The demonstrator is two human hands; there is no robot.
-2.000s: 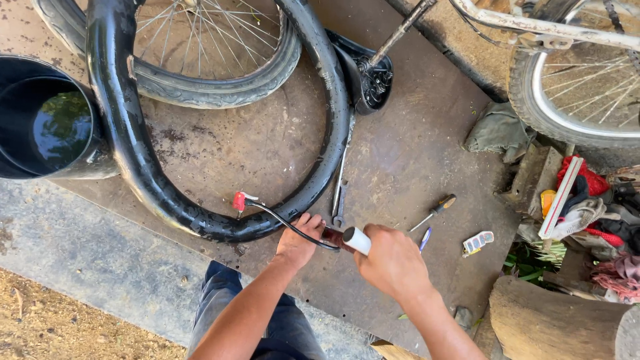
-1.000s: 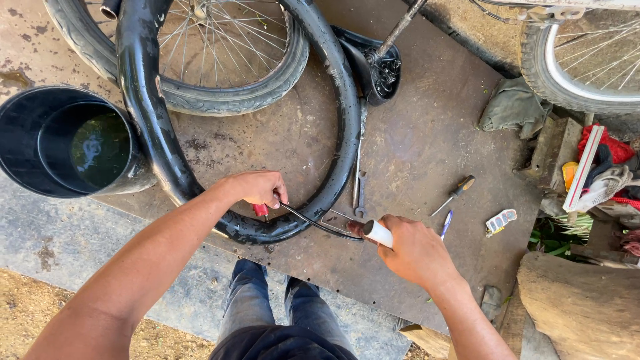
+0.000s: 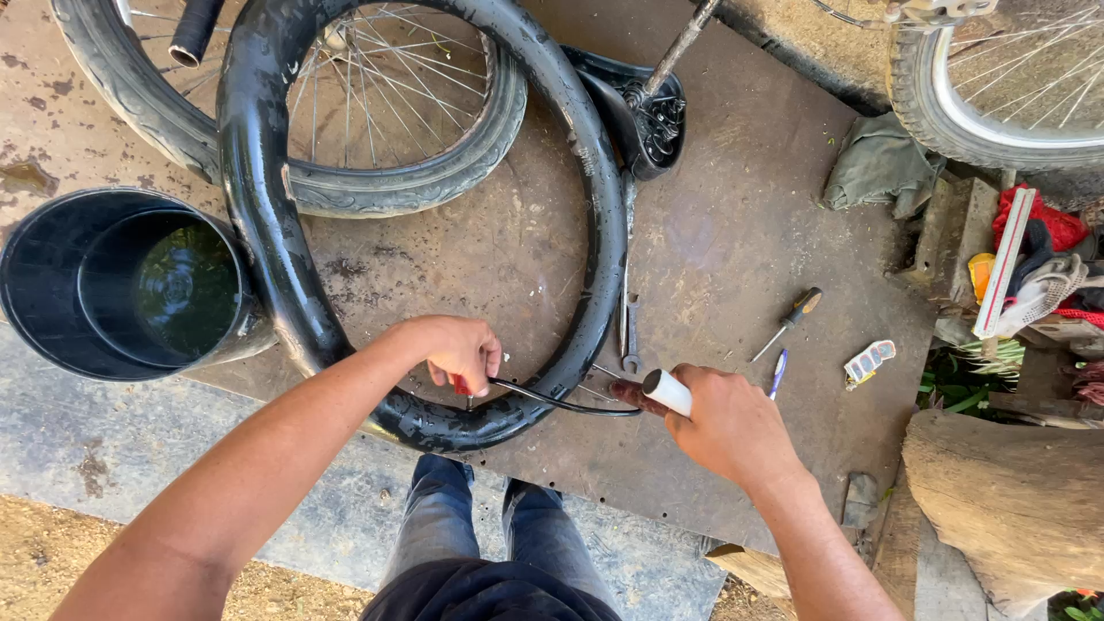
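An inflated wet black inner tube (image 3: 608, 224) lies partly over a spoked bicycle wheel (image 3: 379, 194). At the tube's near inner edge my left hand (image 3: 461, 349) has its fingers closed on the red pump head (image 3: 462, 385), against the tube's valve area; the exact contact is hidden. A thin black hose (image 3: 561, 403) runs from there across the tube to a hand pump with a white handle (image 3: 668, 392). My right hand (image 3: 724, 423) is wrapped around that handle, to the right of the tube.
A black bucket of water (image 3: 121, 285) stands at left. Wrenches (image 3: 632, 332), a screwdriver (image 3: 789, 321), a pen (image 3: 779, 373) and a small patch sheet (image 3: 869, 362) lie on the metal sheet. A black container of small parts (image 3: 660, 129) is beyond. Another wheel and a crate of rags are at right.
My left hand has left its place beside the pump and moved left along the hose to the red pump head, which now lies at the tube's inner edge. My right hand still holds the pump.
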